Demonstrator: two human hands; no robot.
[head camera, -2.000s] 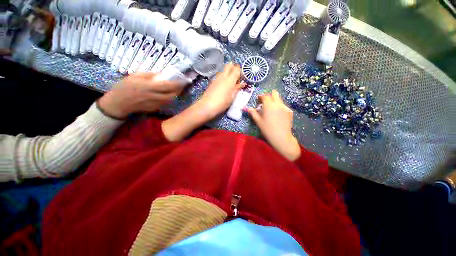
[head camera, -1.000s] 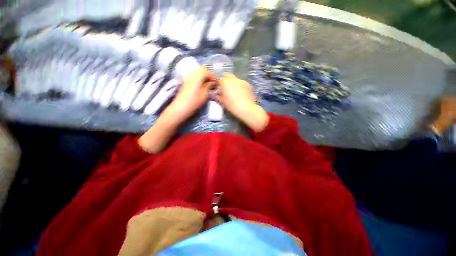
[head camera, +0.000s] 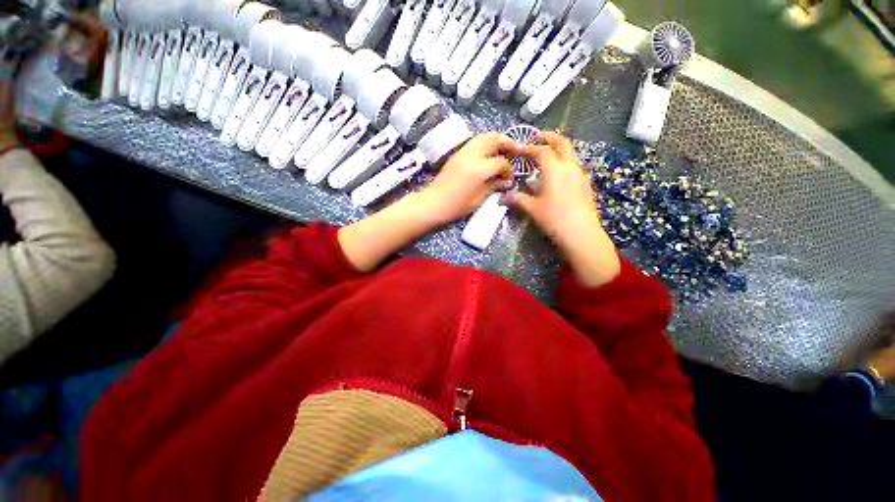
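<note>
A white handheld fan lies in front of me, its spoked head away from me and its flat handle toward me. My left hand is at the left of the fan's neck, fingers on it. My right hand is at the right of the head and neck, fingertips bent over it. Both hands hold the fan between them. My fingers hide the neck, and any small part there cannot be made out. A pile of small blue, silver and gold parts lies right of my right hand.
A long row of white fans runs along the left, handles toward me. A second row stands behind. A single fan lies at the back right. Bubble wrap covers the bench. Another person's sleeve is at the far left.
The neighbouring hand by the left row has withdrawn, and a fan now lies at that row's near end. My right hand has moved from beside the handle up to the fan's neck.
</note>
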